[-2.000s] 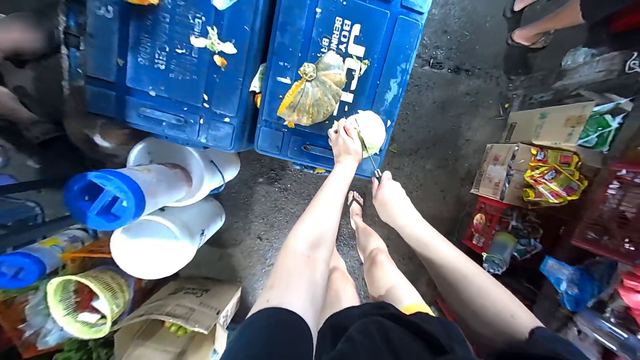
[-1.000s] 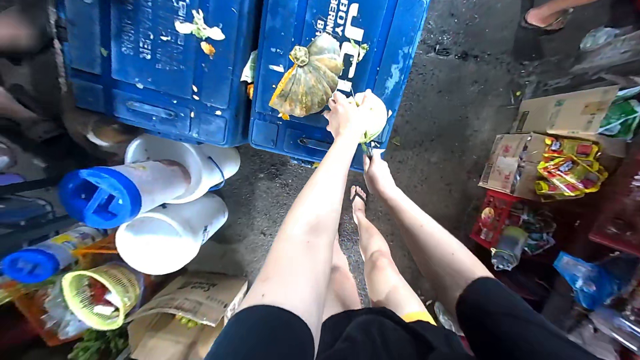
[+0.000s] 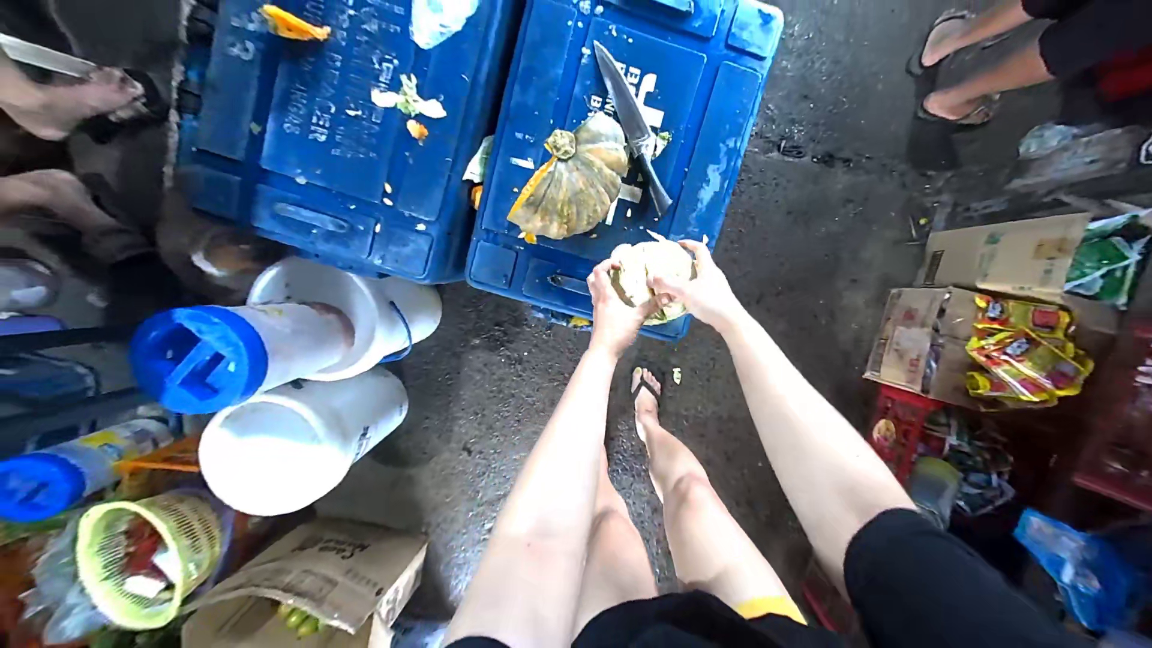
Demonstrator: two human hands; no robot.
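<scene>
Both my hands grip a pale, round vegetable, perhaps a cabbage (image 3: 661, 263), over the near edge of a blue plastic crate lid (image 3: 720, 135). My left hand (image 3: 616, 306) is on its left side and my right hand (image 3: 706, 292) on its right, with fingers pressed into its front. Beyond them, a cut piece of green-orange pumpkin (image 3: 567, 198) lies on the lid. A kitchen knife (image 3: 634, 121) rests beside the pumpkin on its right, handle toward me, touched by neither hand.
A second blue crate (image 3: 333, 117) with scraps adjoins on the left. White buckets (image 3: 297, 441), a yellow-green basket (image 3: 148, 558) and a cardboard box (image 3: 315, 576) stand at left. At right are a carton of yellow packets (image 3: 1026, 351) and another person's feet (image 3: 954, 76).
The knife, earlier in my right hand, now lies on the crate lid by the pumpkin. My right hand has moved onto the pale vegetable, so both hands hold it.
</scene>
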